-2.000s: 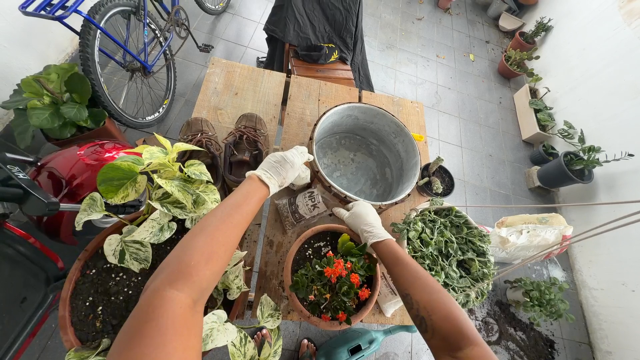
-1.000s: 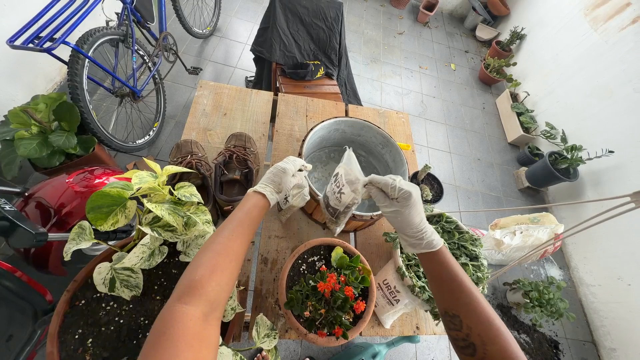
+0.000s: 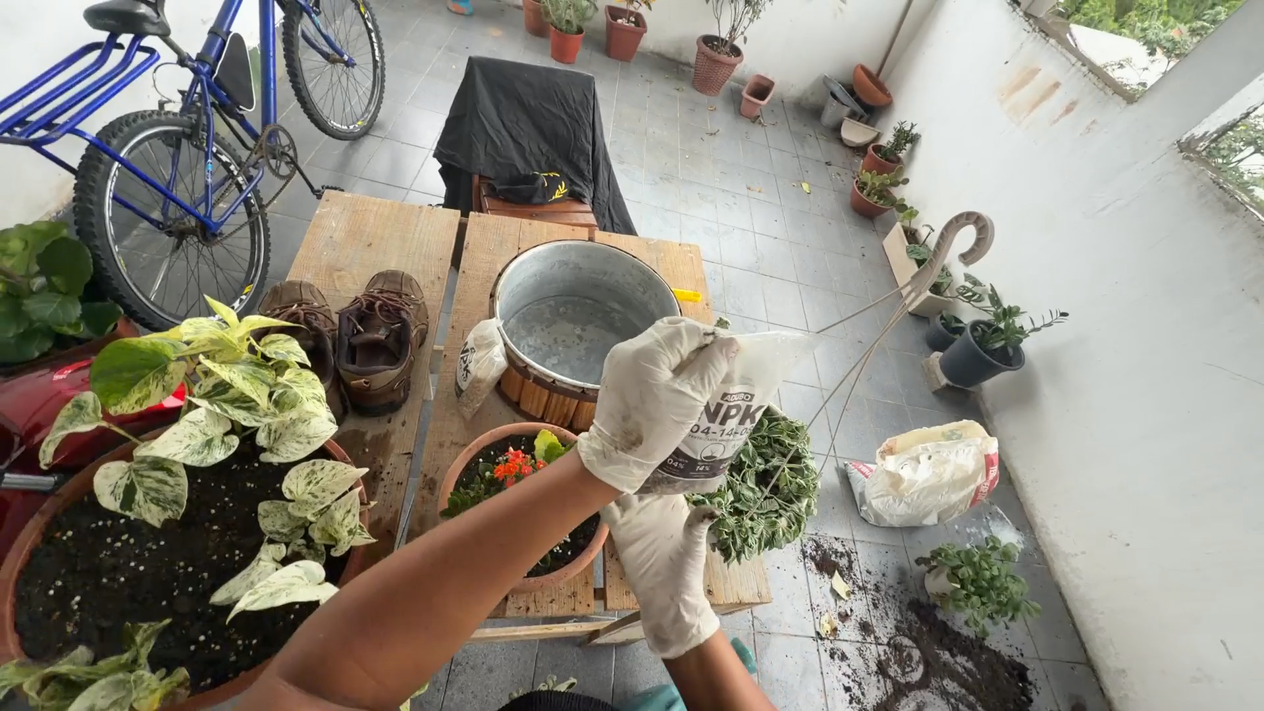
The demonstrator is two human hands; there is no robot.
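My gloved left hand [image 3: 652, 400] grips the top of a clear plastic bag of NPK fertilizer [image 3: 726, 425], holding it upright over the table's right side. Below the bag, my gloved right hand [image 3: 657, 568] has its palm up and fingers apart; whether it touches the bag's underside cannot be told. A second fertilizer bag [image 3: 480, 367] leans against the metal-lined wooden tub [image 3: 583, 311]. The terracotta pot [image 3: 573, 565] with red flowers [image 3: 513, 466] is partly behind my left forearm. A hanging plant with variegated leaves [image 3: 765, 494] is just right of the hands.
Brown shoes [image 3: 380, 346] stand on the wooden table [image 3: 385, 474], beside a large potted variegated pothos [image 3: 197, 434]. Hanger cords rise to a plastic hook [image 3: 963, 237]. A white sack [image 3: 928, 474], spilled soil [image 3: 928, 657] and potted plants lie or stand on the floor. A blue bicycle [image 3: 212, 148] stands back left.
The bags were held over the table in front of the tub a second ago. Now one stands by the tub, and my hands have moved right with the other. The view has shifted.
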